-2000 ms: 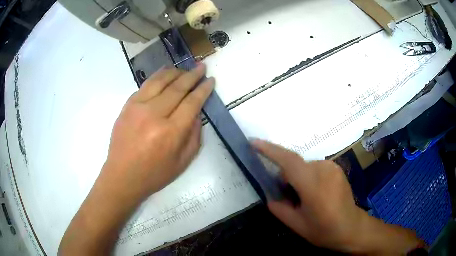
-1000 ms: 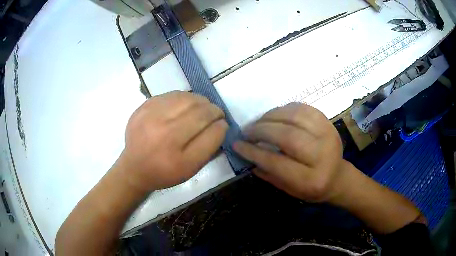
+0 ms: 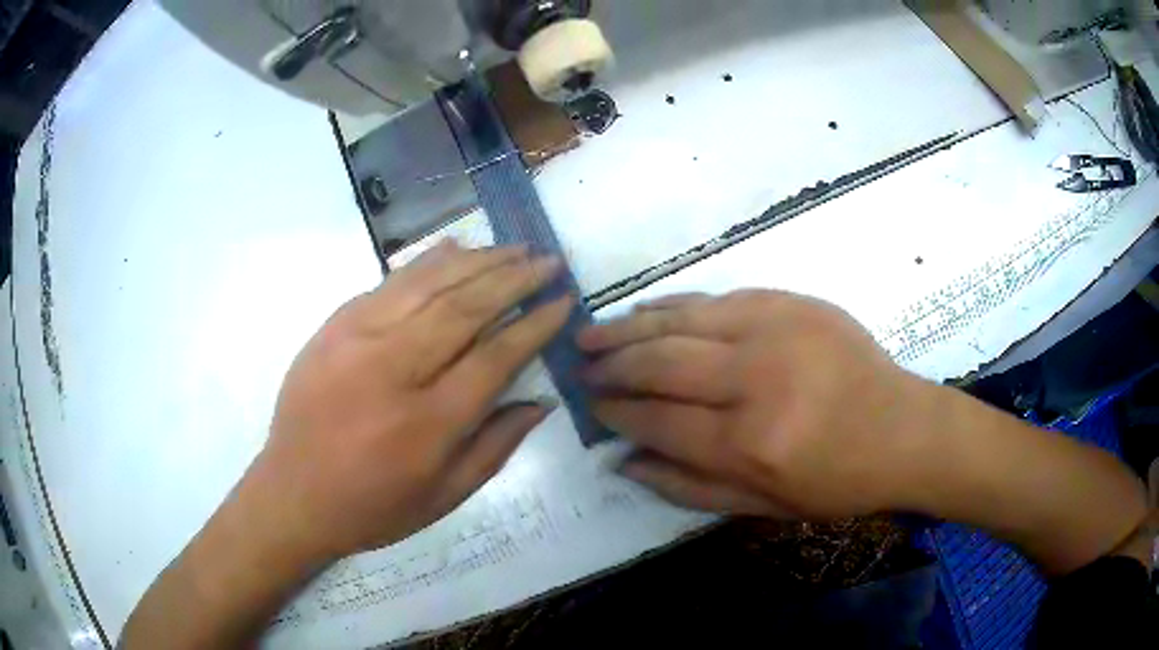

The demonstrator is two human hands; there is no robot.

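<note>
A narrow blue-grey fabric strip (image 3: 517, 203) runs from under the needle area of the sewing machine head (image 3: 369, 51) down toward me on the white table. Its near end lies short of the table's front edge. My left hand (image 3: 407, 381) lies from the left with its fingertips on top of the strip, holding it down. My right hand (image 3: 763, 406) holds the strip's right edge near its end, with its fingertips partly hidden. A thin thread crosses the strip over the metal plate (image 3: 413, 172).
A cream-white knob (image 3: 566, 60) is on the machine head. Thread snips (image 3: 1096, 174) lie at the right of the table, near a dark-handled tool (image 3: 1138, 114). A tan flat strip (image 3: 985, 64) is at upper right. A blue basket (image 3: 985, 590) is below the table, lower right.
The strip's near end, which reached the front edge a second ago, now lies farther up the table. Both hands have moved with it toward the machine. The view has shifted, showing the machine head again.
</note>
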